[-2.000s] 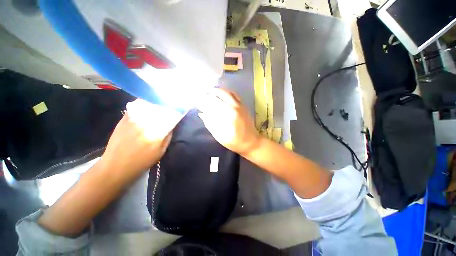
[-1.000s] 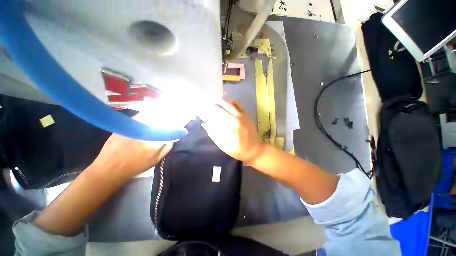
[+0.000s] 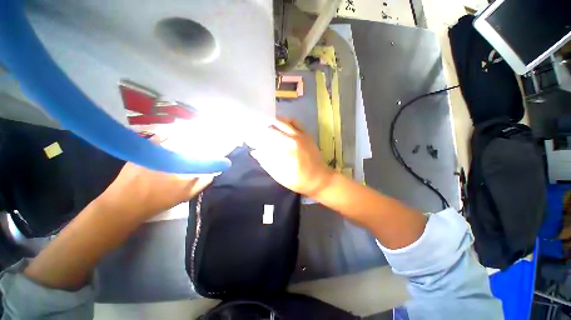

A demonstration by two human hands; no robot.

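A black bag panel (image 3: 244, 231) with a small pale tag and a zipper line along its left edge lies on the grey plate under the sewing machine head (image 3: 206, 69). My right hand (image 3: 291, 156) grips the panel's top edge from the right. My left hand (image 3: 153, 187) is at the panel's upper left, its fingers partly behind the blue air hose (image 3: 94, 128) and in lamp glare. Whether it grips the fabric cannot be seen. The needle area is lost in white glare.
Black bag pieces (image 3: 37, 181) with a yellow tag lie at left. A yellow-taped template (image 3: 327, 119) with an orange-pink frame (image 3: 289, 87) is right of the head. Further right are a black cable (image 3: 396, 134), a larger black bag (image 3: 507, 187), a white-framed screen (image 3: 532, 31) and a blue bin (image 3: 516, 287).
Compared with two seconds ago, the machine head and hose appear shifted left and lower in view, covering more of my left hand. My left hand sits further left. The panel has barely moved.
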